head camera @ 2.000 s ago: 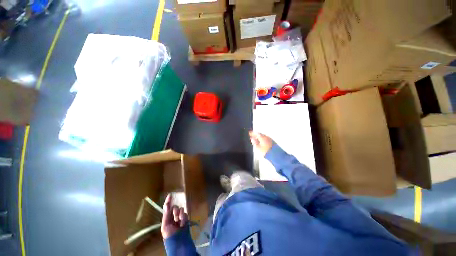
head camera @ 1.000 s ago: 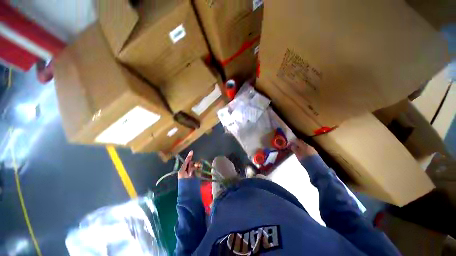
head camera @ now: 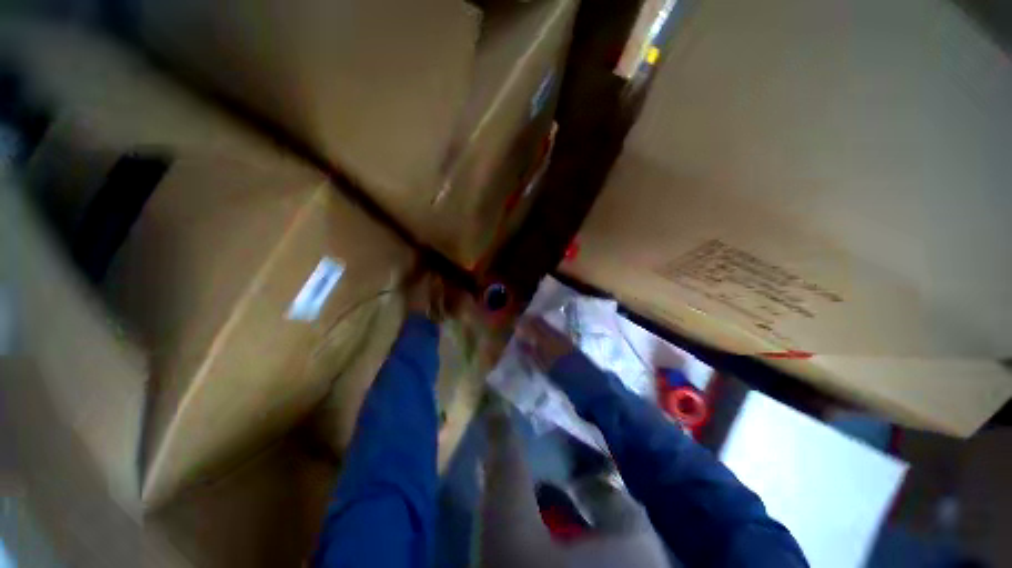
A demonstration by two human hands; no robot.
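Note:
My left hand (head camera: 425, 295) is blurred, reaching forward against the brown cartons (head camera: 255, 288); its fingers are unclear. A faint pale-green strip (head camera: 463, 342) shows just right of it, and whether the hand holds it is unclear. My right hand (head camera: 542, 342) is over the whitish loose bags or papers (head camera: 608, 338), also blurred; its grip cannot be told. A red roll with a dark round opening (head camera: 496, 297) stands between and a little beyond my hands.
A large printed carton (head camera: 799, 189) fills the right side. A red tape roll (head camera: 684, 406) lies on a white surface, with a white board (head camera: 812, 477) nearer me. More cartons rise ahead and left. A red item (head camera: 564, 519) is low near my legs.
The view has swung and moved closer to the cartons. Both hands have moved forward, my left to the cartons and my right from beside the tape rolls to the bags. The green crate has left view.

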